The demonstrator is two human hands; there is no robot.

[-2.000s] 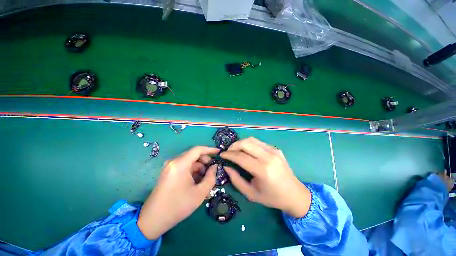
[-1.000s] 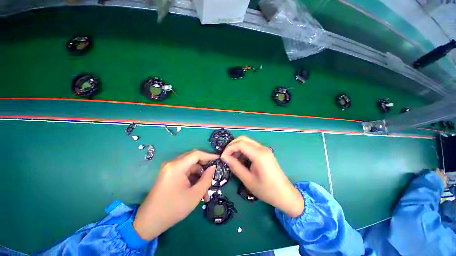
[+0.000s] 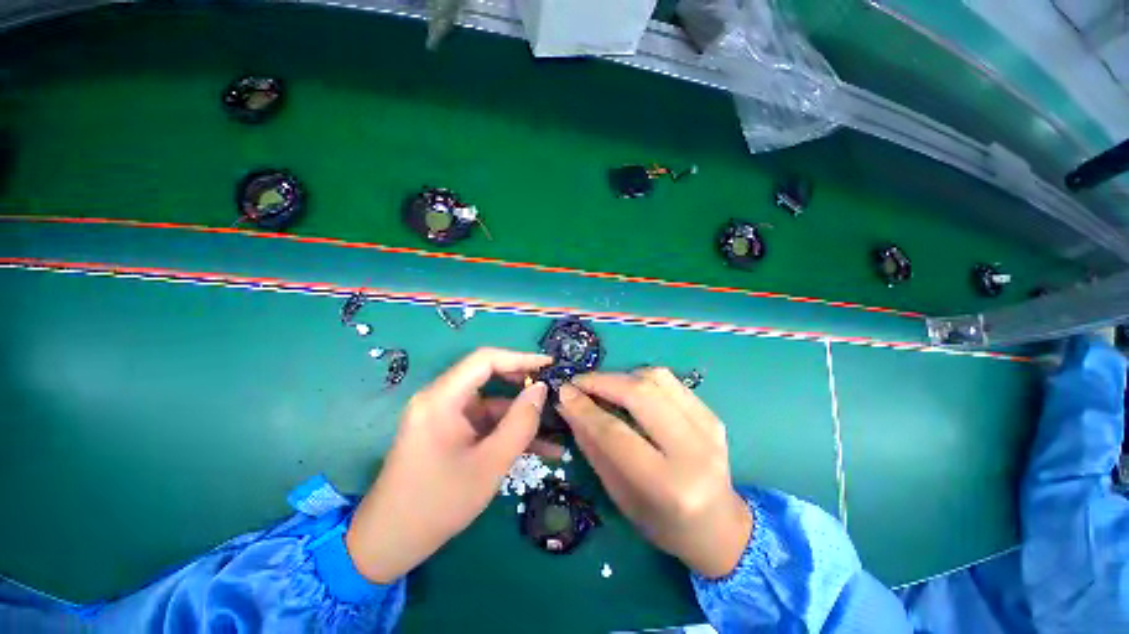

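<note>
My left hand (image 3: 452,458) and my right hand (image 3: 656,464) meet at mid-bench, fingertips gripping a small dark unit (image 3: 557,386) between them. The fingers hide most of it. A round black housing unit (image 3: 573,347) lies just beyond the fingertips. Another round housing unit (image 3: 556,515) with a pale centre lies below the hands. A loose pile of small white parts (image 3: 529,473) lies between that unit and my left hand. One white bit (image 3: 607,571) lies apart to the lower right. A blue wrist strap (image 3: 337,564) is on my left wrist.
The green belt (image 3: 334,149) carries several round units and a dark rectangular module (image 3: 633,181) with wires. Small dark parts (image 3: 396,367) lie left of my hands. A white box (image 3: 589,27) and clear plastic bag (image 3: 786,105) are at the rail. A person's blue sleeve (image 3: 1075,434) is at right.
The view has shifted, so the belt and bench things appear further right. The held unit is tilted and more covered by my fingers. More of the white pile shows. The other person's arm reaches further up.
</note>
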